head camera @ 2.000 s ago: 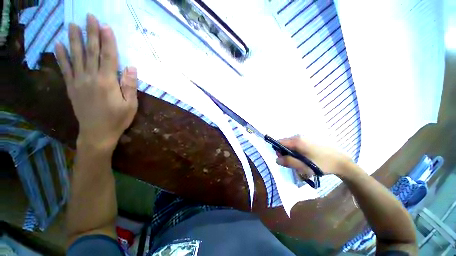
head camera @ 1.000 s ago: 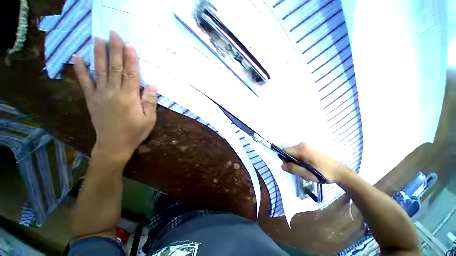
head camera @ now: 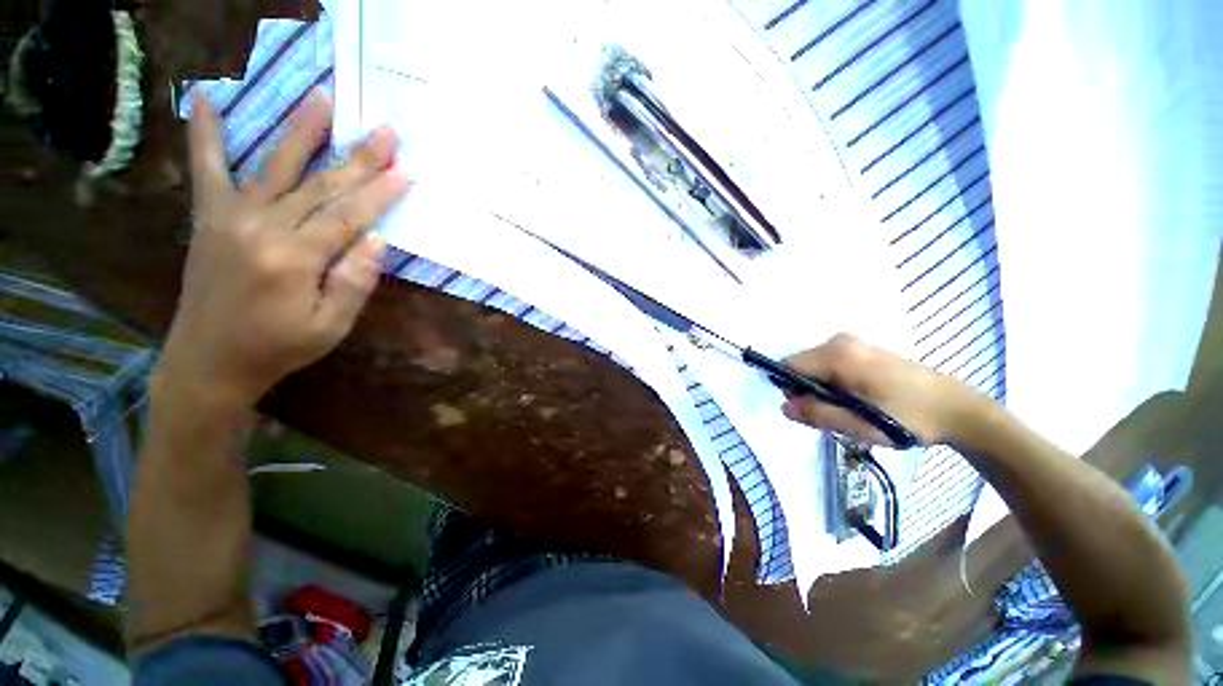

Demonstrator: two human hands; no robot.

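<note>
My right hand (head camera: pixel 865 389) holds the black-handled fabric shears (head camera: pixel 724 345), blades pointing up-left at the near edge of the white paper pattern (head camera: pixel 470 121). The blades look nearly closed; their tip lies over or in the paper. Striped fabric (head camera: pixel 925 174) shows beyond the paper and as a thin strip along the cut edge. My left hand (head camera: pixel 275 255) rests at the paper's left end, fingers spread over paper and striped cloth, holding nothing. One metal weight (head camera: pixel 691 168) lies on the paper; a second weight (head camera: pixel 858 493) lies just below my right hand.
A large white sheet (head camera: pixel 1107 201) lies beyond the striped fabric. Shears handles with one pale-wrapped loop (head camera: pixel 128 94) lie at the table's upper left. The brown table (head camera: pixel 496 402) curves along my body. Striped cloth hangs at lower left; a red item (head camera: pixel 329 614) is below.
The view has shifted, so the pattern and weights appear further right. My left hand has moved toward the paper's left end, its fingers spread and bent differently. The second weight shows more fully.
</note>
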